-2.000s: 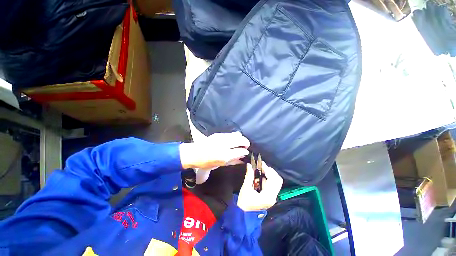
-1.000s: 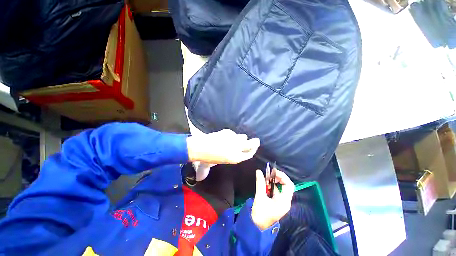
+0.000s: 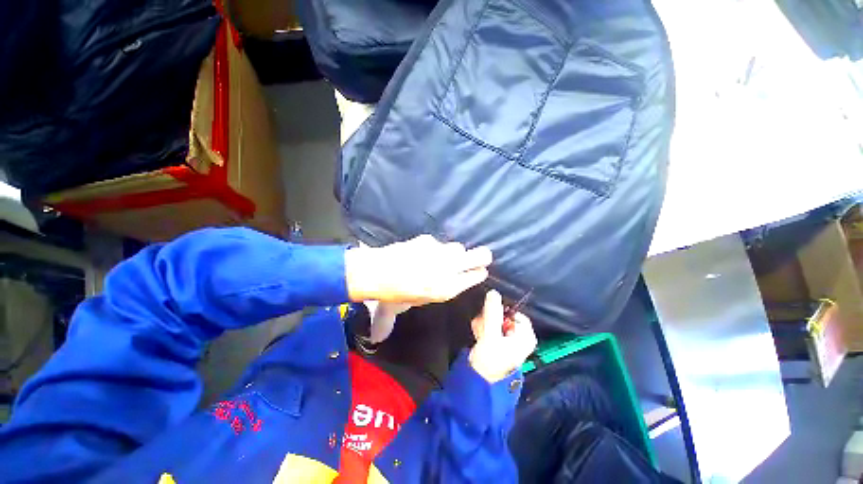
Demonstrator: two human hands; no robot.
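A navy padded bag panel [image 3: 568, 227] with two stitched slip pockets [image 3: 539, 90] lies over the white table edge and hangs toward my lap. My left hand [image 3: 421, 271] is at its near edge, fingers together and pinching the edge; the fingertips' grip is partly hidden. My right hand [image 3: 501, 340] is shut on small thread snips [image 3: 516, 309], just right of my left fingertips, with the blades pointing up at the panel's near edge. Any loose thread is too small to see.
A carton [image 3: 251, 123] with red tape holds dark bags at left. Another dark bag [image 3: 369, 43] lies behind the panel. A green crate [image 3: 620, 378] with dark goods is by my lap at right. The white table [image 3: 748, 142] extends right.
My right hand has moved right, then slightly back left and up, with the snips now tilted. My left hand has shifted along the edge. The panel appears slightly higher and further left.
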